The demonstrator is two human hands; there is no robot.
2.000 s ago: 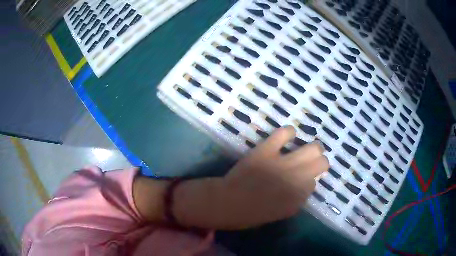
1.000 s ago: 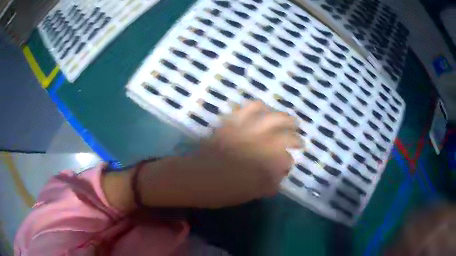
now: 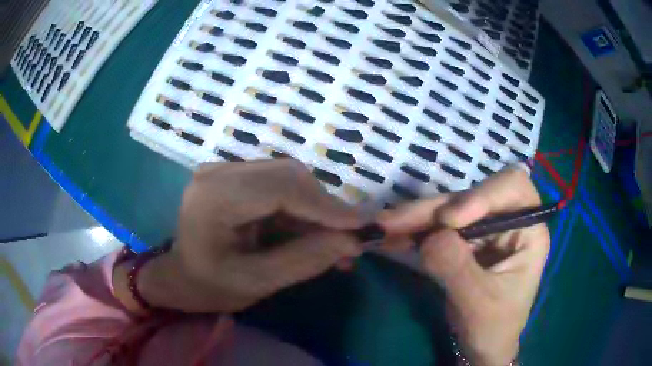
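My left hand (image 3: pixel 257 232) and my right hand (image 3: pixel 486 250) meet in front of the near edge of the white foam tray (image 3: pixel 247 75). A small black part (image 3: pixel 371 231) is pinched between my left fingertips, with my right fingertips touching or right beside it. My right hand also holds a slim black pen-shaped tool (image 3: pixel 511 221), its rear end pointing right. The tool's tip is hidden by my fingers. The tray has rows of slots with dark parts, some with tan ends. My hands cover part of its near edge.
A second tray densely filled with dark parts (image 3: pixel 511 36) lies behind at the top right. A left-side tray (image 3: pixel 89 57) holds dark parts. A calculator-like device (image 3: pixel 604 132) lies at the right. The green mat (image 3: pixel 107 161) has blue, red and yellow tape lines.
My left hand has come off the tray towards me and now pinches a black part. My right hand has come in from the lower right with the tool. The view has shifted, moving the trays left.
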